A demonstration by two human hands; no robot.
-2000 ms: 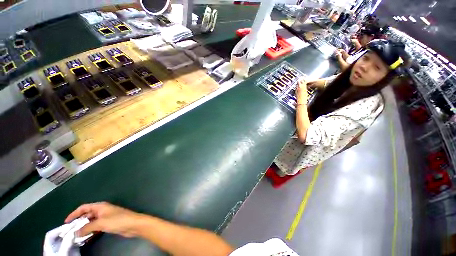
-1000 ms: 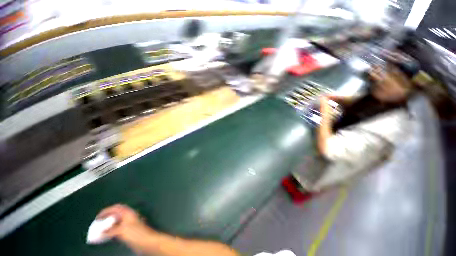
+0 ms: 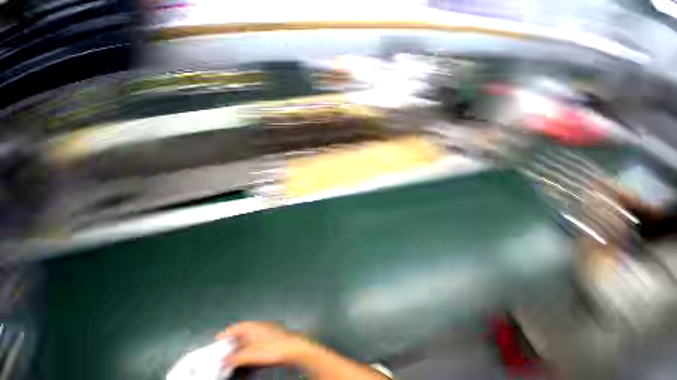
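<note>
The frame is heavily blurred. My right hand [image 3: 256,345] is bare and low in the view, above the dark-green surface [image 3: 297,260]. Its fingers are bent against a white shape [image 3: 202,364], which the bottom edge cuts off. I cannot tell whether this shape is my gloved left hand or a wiping cloth. Something dark shows under my right palm, too blurred to name. Whether my right hand grips anything is unclear. No left forearm shows.
A white edge [image 3: 171,217] runs along the far side of the green surface. Beyond it is a plywood board [image 3: 356,167]. A red bin [image 3: 570,126] is at the upper right. Another person's arm [image 3: 605,215] is at the right, beside streaked trays [image 3: 568,197].
The view has swung left, so the shelf, the red bin and the other person have shifted right in the picture. My right hand and the white shape sit lower and further right.
</note>
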